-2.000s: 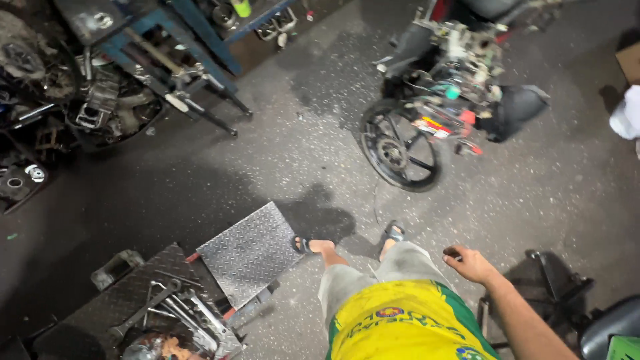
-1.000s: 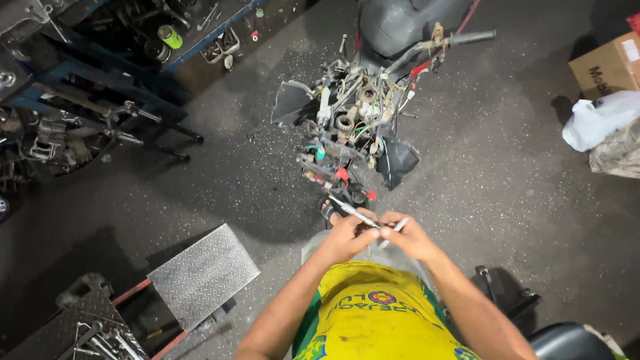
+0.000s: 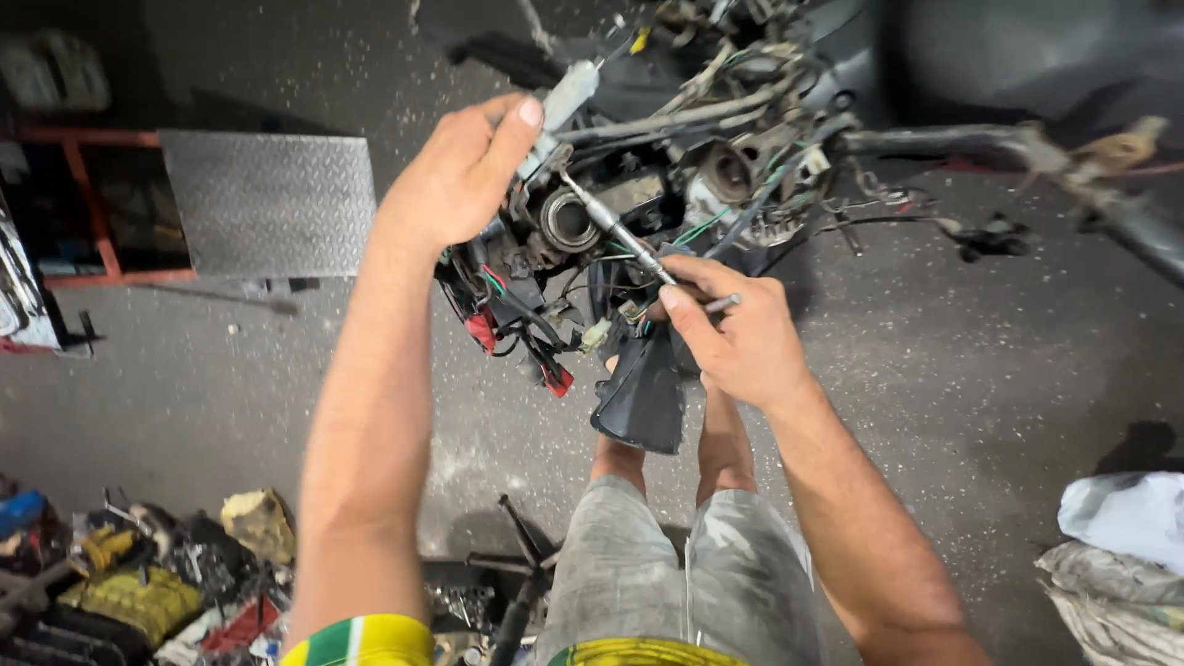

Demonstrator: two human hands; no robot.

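Note:
The stripped front of a motorcycle, with exposed wires and frame parts, lies before me; a round metal steering-head opening faces up. My left hand is at its upper left, thumb and fingers around a pale grey part. My right hand, right of the opening, holds a slim metal rod tool with a short bar at the hand end. The tool's tip is beside the grey part, just above the opening; exact contact cannot be told. A black plastic panel hangs below, near my legs.
A tread-plate platform on a red frame stands left. Mixed parts and a yellow container lie lower left. Black stand legs are near my shorts. The handlebar extends right. A white plastic bag rests lower right.
The view has turned and come closer to the motorcycle. My hands, together on slender pale rods a second ago, are now apart over its front, the left one at the grey part.

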